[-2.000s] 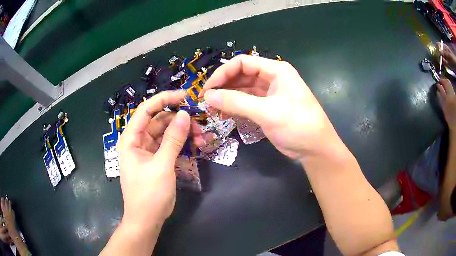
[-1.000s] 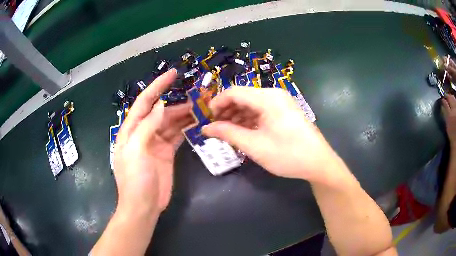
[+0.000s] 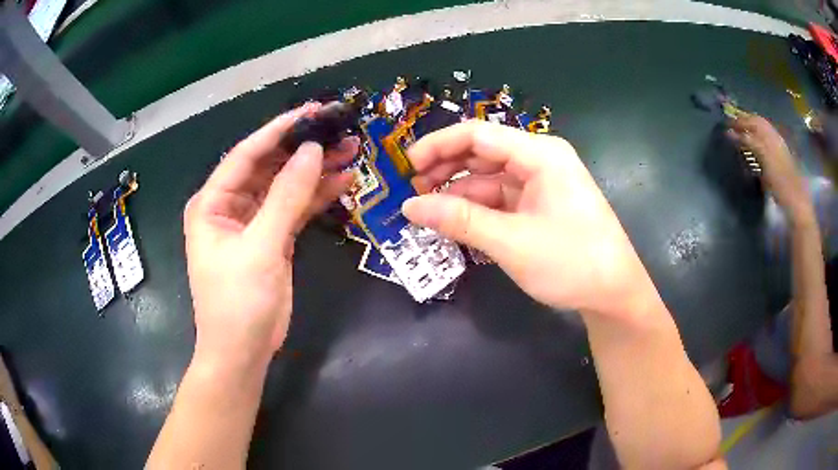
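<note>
A phone circuit board [image 3: 393, 207] is held up over the pile, its blue upper part pointing away and its white-silver lower face towards me. An orange flex cable [image 3: 395, 153] runs along the blue part. My left hand [image 3: 253, 216] pinches the black end module [image 3: 326, 125] between thumb and fingertips. My right hand [image 3: 515, 207] has its thumb and fingertips at the board's right edge, the fingers curled. The board pile [image 3: 478, 103] lies behind, partly hidden by my hands.
Two separate boards [image 3: 122, 240] lie at the left. A grey metal post [image 3: 60, 87] and pale rail [image 3: 276, 83] are at the back left. At the right, another person's hand [image 3: 767, 151] reaches over the green bench [image 3: 634, 119]. Another person's arm shows at the lower left edge.
The held board has turned to show its length, and my left hand now pinches its black end module. At the right, the other person's hand has moved further in over the bench.
</note>
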